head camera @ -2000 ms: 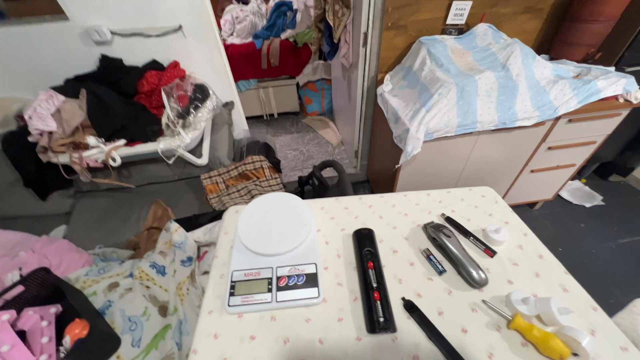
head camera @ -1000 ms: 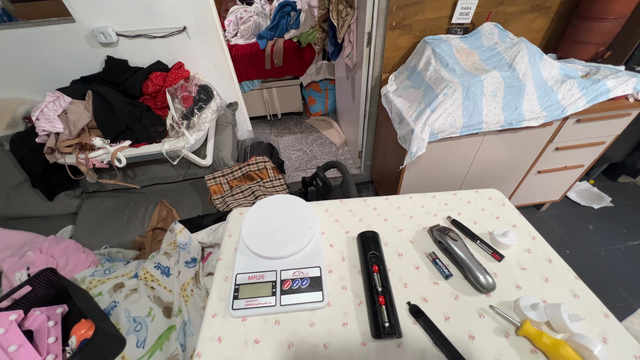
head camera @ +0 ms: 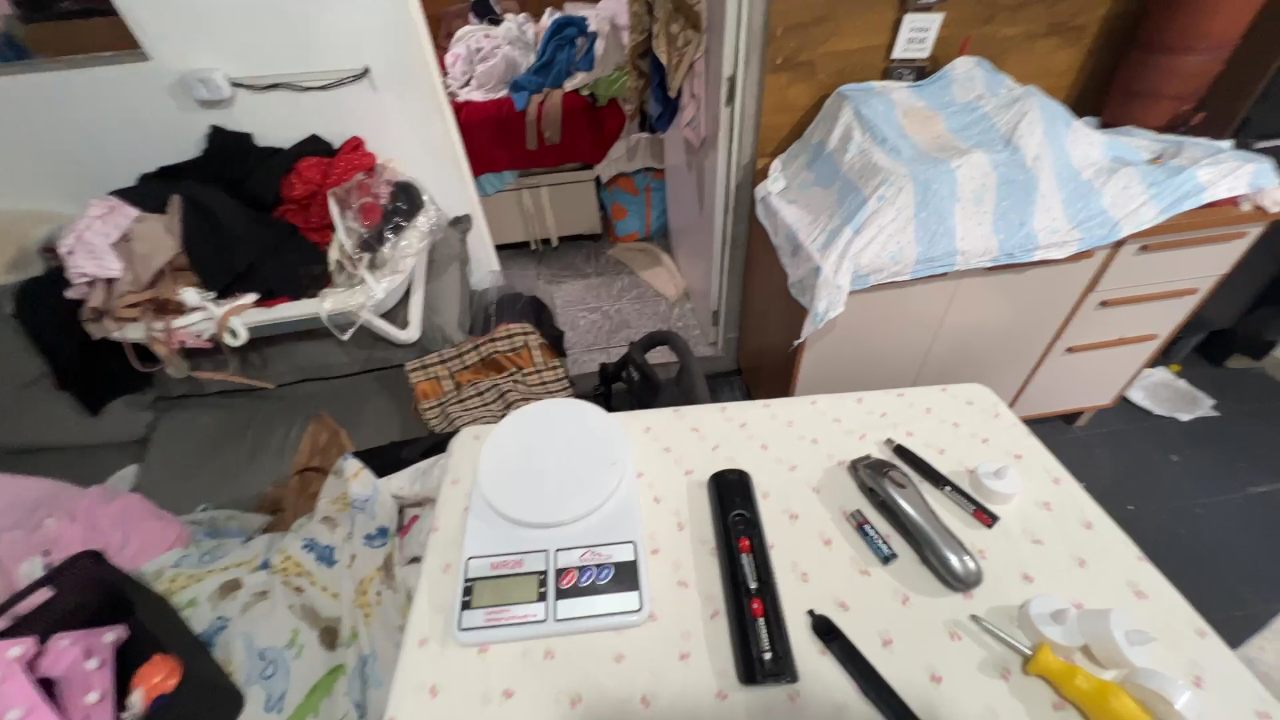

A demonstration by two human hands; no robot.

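Observation:
Neither of my hands shows. On the table with a floral cover, a white digital kitchen scale (head camera: 553, 530) stands at the left. A black battery-powered device (head camera: 752, 580) lies beside it, its compartment uncovered with two batteries inside. A narrow black piece (head camera: 858, 662), perhaps its cover, lies to the right. Farther right are a loose battery (head camera: 871, 537), a silver hair clipper (head camera: 918, 522) and a black marker (head camera: 941, 482). One white tealight (head camera: 996, 482) sits near the marker. Several more tealights (head camera: 1118, 637) are at the lower right, beside a yellow-handled screwdriver (head camera: 1065, 682).
Behind the table are a cabinet (head camera: 955, 325) under a striped cloth (head camera: 960, 190), a plaid bag (head camera: 490, 375) and a doorway. Clothes (head camera: 240, 230) are piled on the grey sofa (head camera: 260, 425) at the left. A black basket (head camera: 130, 625) stands at the lower left.

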